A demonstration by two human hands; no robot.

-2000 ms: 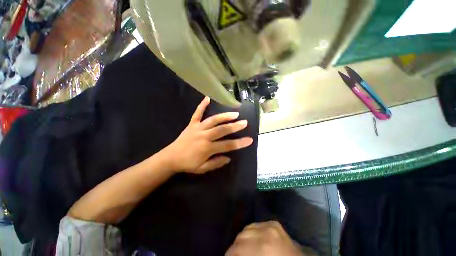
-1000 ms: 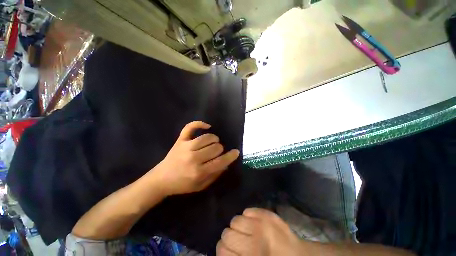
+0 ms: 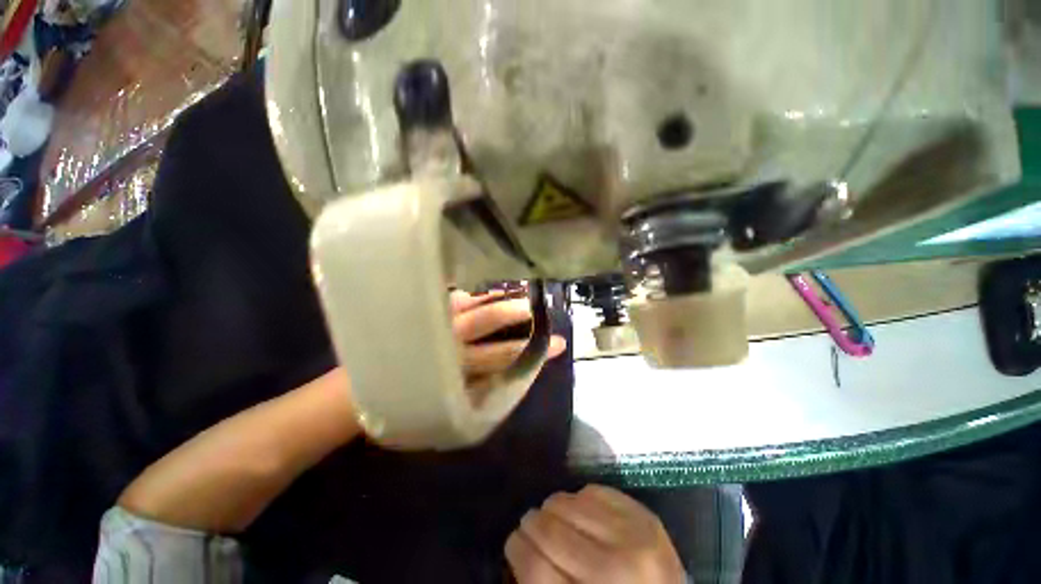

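Observation:
Black cloth (image 3: 263, 274) covers the left of the machine and hangs toward my lap, its straight right edge running up under the sewing machine head (image 3: 731, 103). My left hand (image 3: 502, 331) lies on the cloth near the needle area, fingers apart, partly hidden behind the cream curved guard (image 3: 388, 319). My right hand (image 3: 594, 542) is at the bottom, fingers curled at the cloth's lower edge; the pinched part is hidden under the fingers. The needle and presser foot are mostly hidden behind the machine head.
Thread snips (image 3: 833, 314) with pink and blue handles lie on the bed, with a thread end (image 3: 836, 367) below. A black tray (image 3: 1014, 316) is at the right. The green table edge (image 3: 845, 447) curves below. Dark cloth (image 3: 902, 525) is at lower right; plastic-wrapped things are upper left.
The view has shifted, so the machine head now fills the top and covers the needle area. My left hand has moved up toward the needle and its fingers have spread. My right hand stays low.

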